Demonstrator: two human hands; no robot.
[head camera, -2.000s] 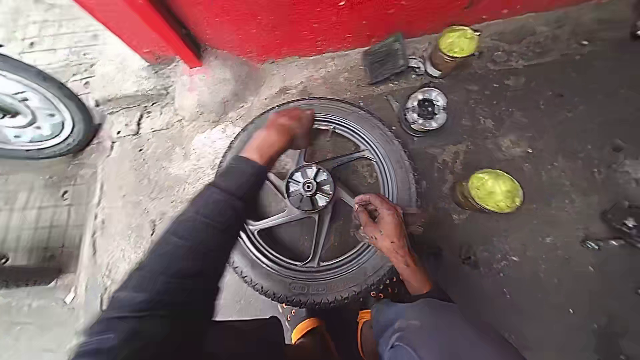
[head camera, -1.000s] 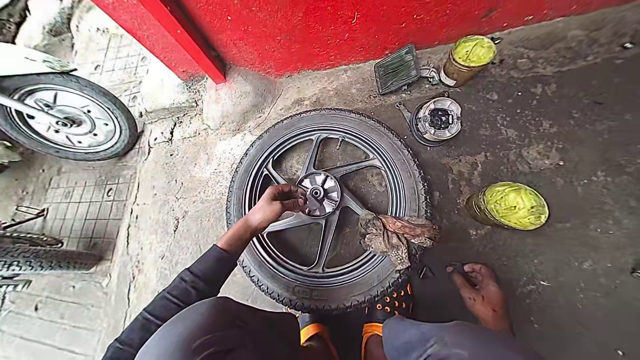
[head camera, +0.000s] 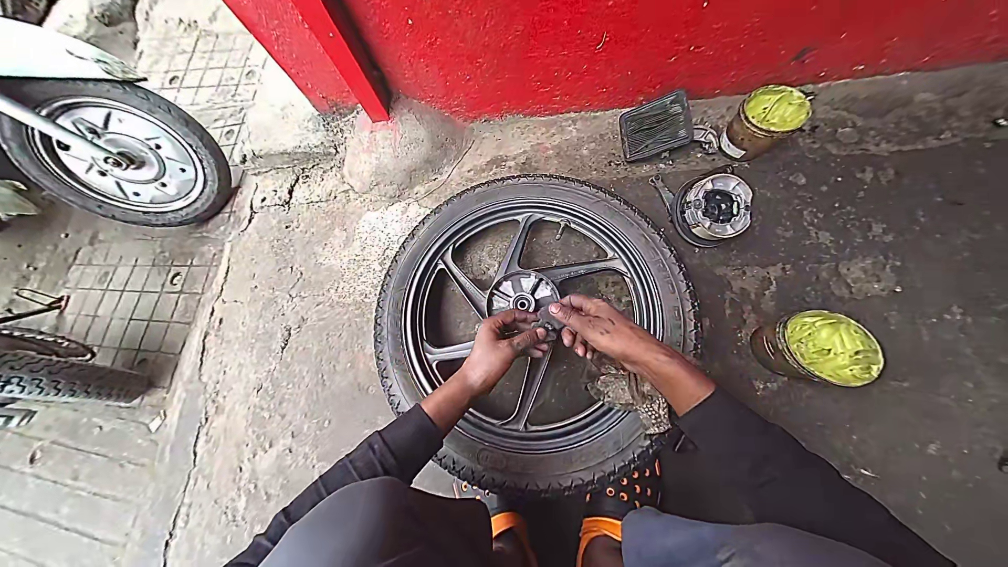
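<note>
A black spoked motorcycle wheel (head camera: 535, 424) with its tyre lies flat on the ground before my feet. Above its hub (head camera: 523, 293), my left hand (head camera: 504, 346) and my right hand (head camera: 602, 331) meet. Between their fingertips is a small dark part (head camera: 550, 321), gripped from both sides; its exact kind cannot be told. A dirty rag (head camera: 634, 396) lies over the lower right of the rim and tyre, partly under my right forearm.
A brake shoe plate (head camera: 715, 208), a dark ribbed tray (head camera: 656, 126) and a tin of yellow-green grease (head camera: 776, 110) are near the red wall (head camera: 535, 55). Another grease tin (head camera: 831, 349) stands at right. A scooter's front wheel (head camera: 122, 157) is at upper left.
My right hand has moved from the ground right of the wheel to the hub, meeting my left hand at a small dark part. The rag, absent two seconds ago, lies on the wheel.
</note>
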